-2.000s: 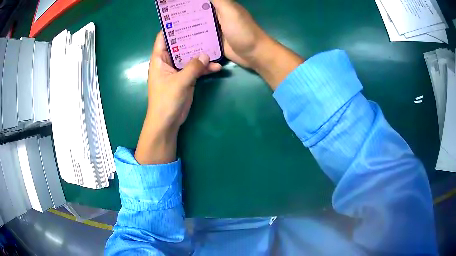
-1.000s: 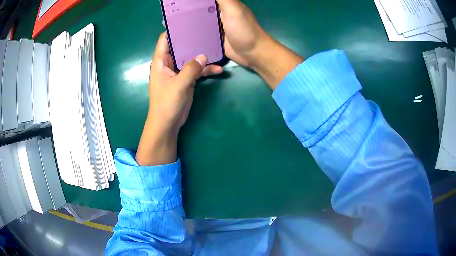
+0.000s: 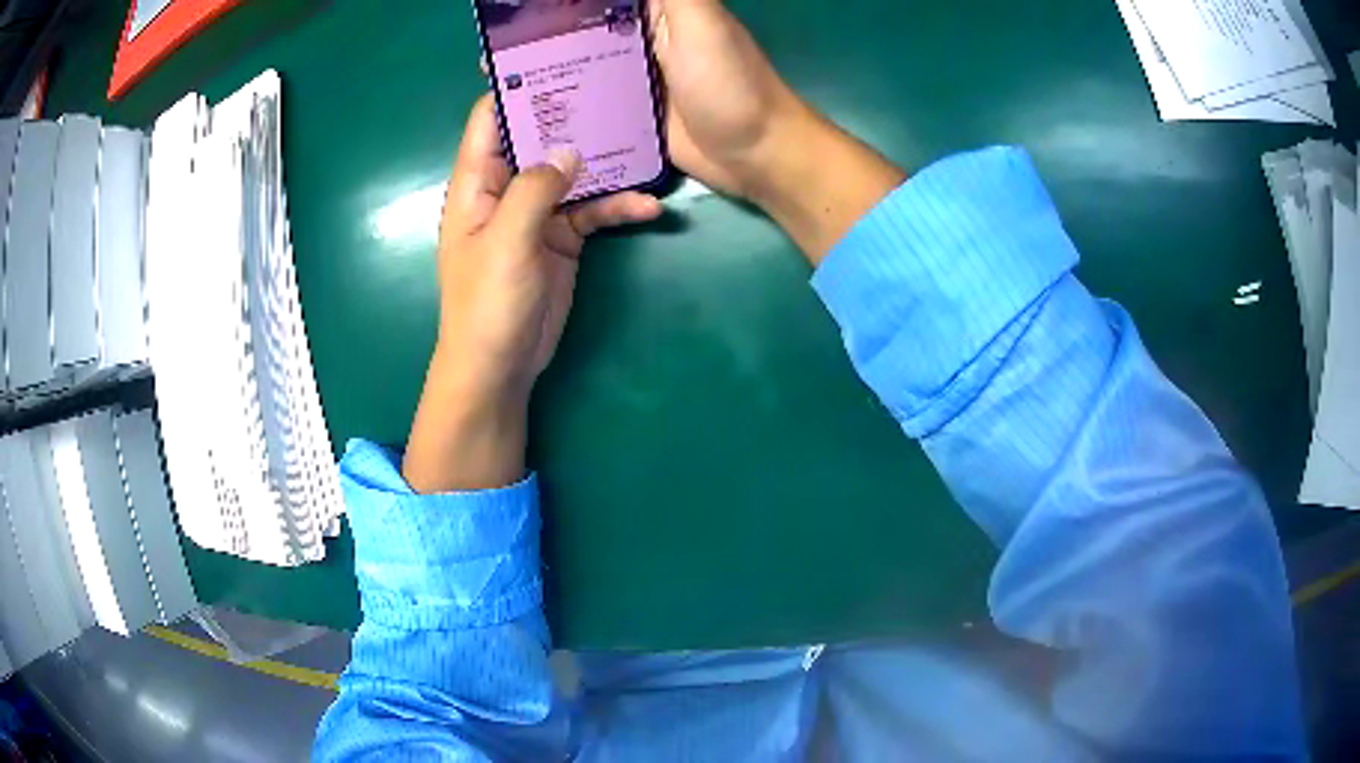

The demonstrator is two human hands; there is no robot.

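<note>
A dark-edged smartphone (image 3: 582, 90) with a lit pinkish screen showing lines of text is held upright at the top of the view, its upper end cut off by the picture's edge. My left hand (image 3: 515, 254) grips its lower left side, with the thumb over the lower part of the screen and a finger under the bottom edge. My right hand (image 3: 723, 105) holds its right side; its fingers are partly hidden behind the phone and cut off at the top.
Green bench mat (image 3: 716, 447) lies below. A stack of white card pieces (image 3: 231, 328) and white boxes (image 3: 67, 254) stand at left. An orange-red pad (image 3: 164, 45) is at top left. Printed sheets (image 3: 1231, 52), folded leaflets (image 3: 1327, 328) and small white marks (image 3: 1247, 294) lie at right.
The phone screen has changed from a list, through a nearly blank page, to a page with a picture and text. My left thumb has moved a little left and up over the screen.
</note>
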